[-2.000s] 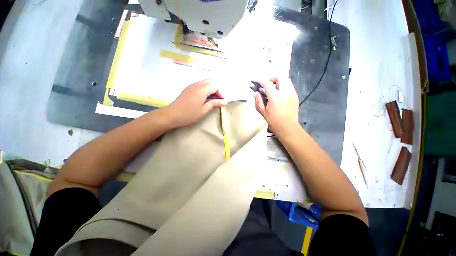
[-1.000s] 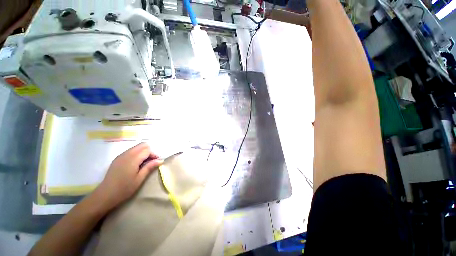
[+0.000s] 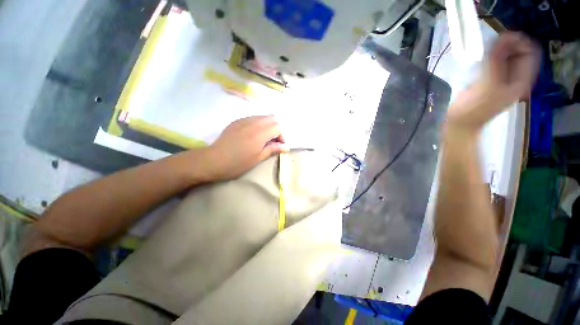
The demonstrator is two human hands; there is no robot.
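Note:
The large beige piece (image 3: 210, 235) lies over my lap and the table's front edge, with a yellow strip (image 3: 282, 197) running down it. My left hand (image 3: 245, 149) pinches its top edge at the upper end of the strip. Small dark thread snips (image 3: 348, 160) lie on the work surface right of that edge. My right hand (image 3: 502, 79) is raised at the upper right, away from the piece and blurred; its fingers look curled, and whether it holds anything cannot be told.
The white machine head (image 3: 299, 47) with a blue label hangs above the work. A white sheet (image 3: 184, 82) edged with yellow tape lies left. A black cord (image 3: 413, 130) crosses the dark plate (image 3: 407, 190). Green (image 3: 540, 203) and blue crates stand beyond the table's right edge.
My right hand let go of the snips after the oldest frame, reached far up out of view, and now shows again at the upper right. My left hand still pinches the edge.

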